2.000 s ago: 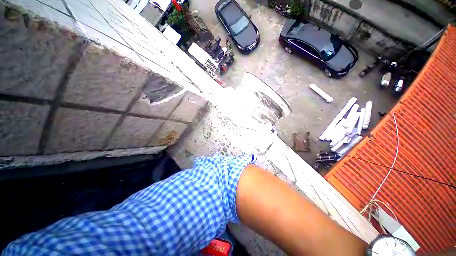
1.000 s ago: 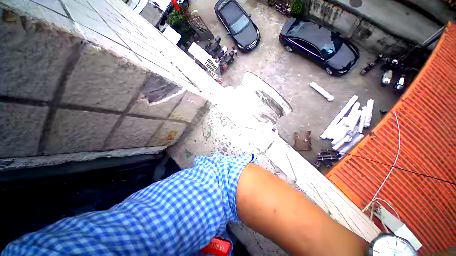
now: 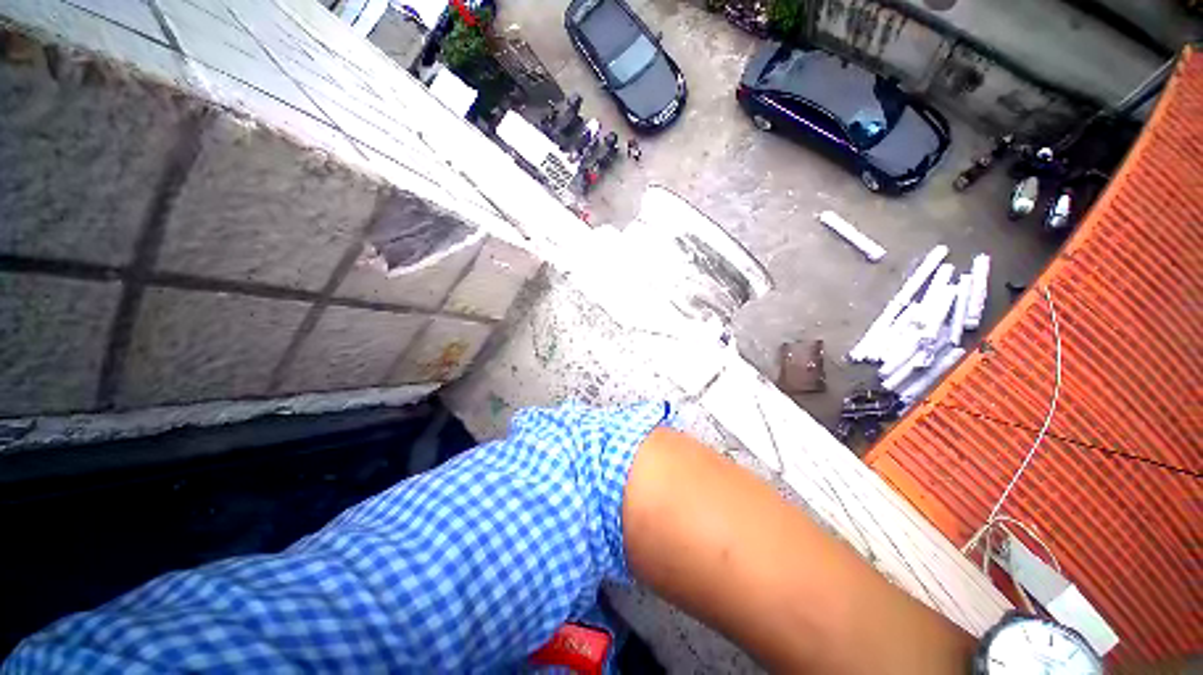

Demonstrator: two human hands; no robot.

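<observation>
One arm in a blue-white checked sleeve [image 3: 435,541] reaches from the lower left across a rough, pale concrete ledge [image 3: 561,343]. The bare forearm [image 3: 778,560] runs to the lower right. A wristwatch [image 3: 1040,653] with a round white face sits on the wrist at the bottom edge, partly cut off. The hand beyond the watch is outside the picture. My other hand is also out of the picture. A small red patch with pale letters [image 3: 577,647] shows below the sleeve.
Large grey wall tiles [image 3: 244,211] stand at left. The yard far below holds dark cars [image 3: 844,116], motorbikes and a pile of white rolls [image 3: 924,323]. An orange corrugated roof [image 3: 1121,356] lies at right, with a pale looping cable [image 3: 1051,382] and a white strip [image 3: 1062,593].
The view has shifted very slightly, so the cars sit a little higher and the white strip a little further right and lower. The arm and watch stay almost the same in the picture.
</observation>
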